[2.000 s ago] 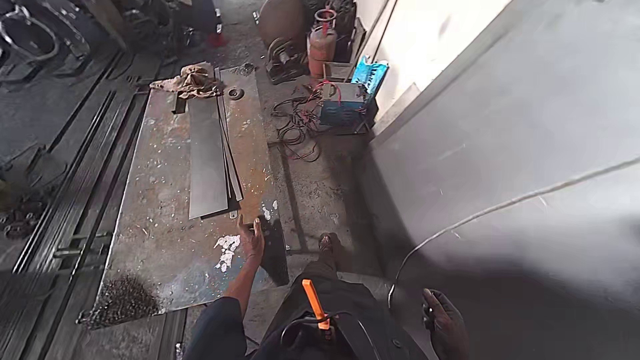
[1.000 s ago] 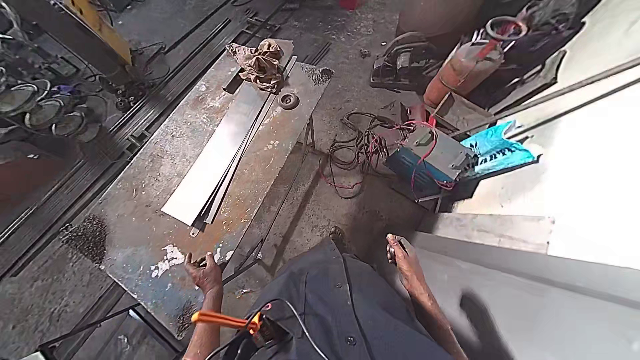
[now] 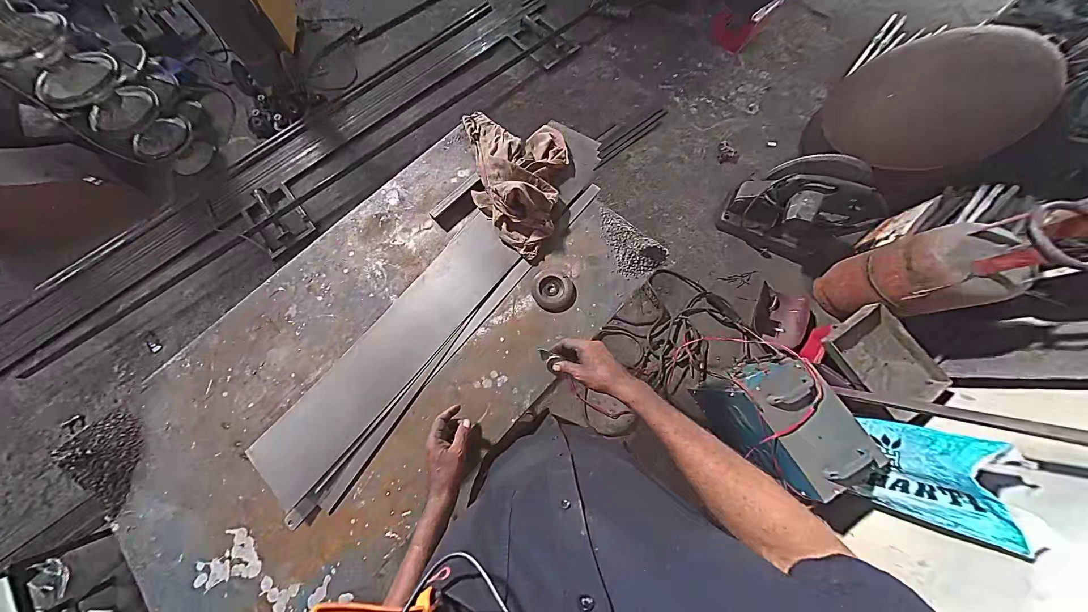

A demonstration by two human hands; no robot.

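My right hand (image 3: 585, 364) is closed on a small dark object (image 3: 552, 360) that I cannot make out, over the right edge of the worktable (image 3: 280, 314). Nothing shows in my left hand (image 3: 450, 433), whose fingers are loosely curled near the table's front right edge. To the left of it, long flat metal strips (image 3: 391, 340) lie diagonally on the table, overlapping. A crumpled brown cloth (image 3: 520, 187) rests on their far end. A round, wheel-like disc (image 3: 553, 291) lies right of the strips, just beyond my right hand.
A welding machine (image 3: 790, 416) with tangled cables (image 3: 680, 323) stands on the floor at right. Beyond it are a gas cylinder (image 3: 926, 268) and what looks like a chop saw (image 3: 803, 204). Long metal bars (image 3: 357, 119) lie left of the table. An orange item (image 3: 365, 607) shows at the bottom edge.
My right hand has moved from the sheet's side to over the table's right edge, near the disc. My left hand has moved along the table's near side, toward the strips' right. The view has turned.
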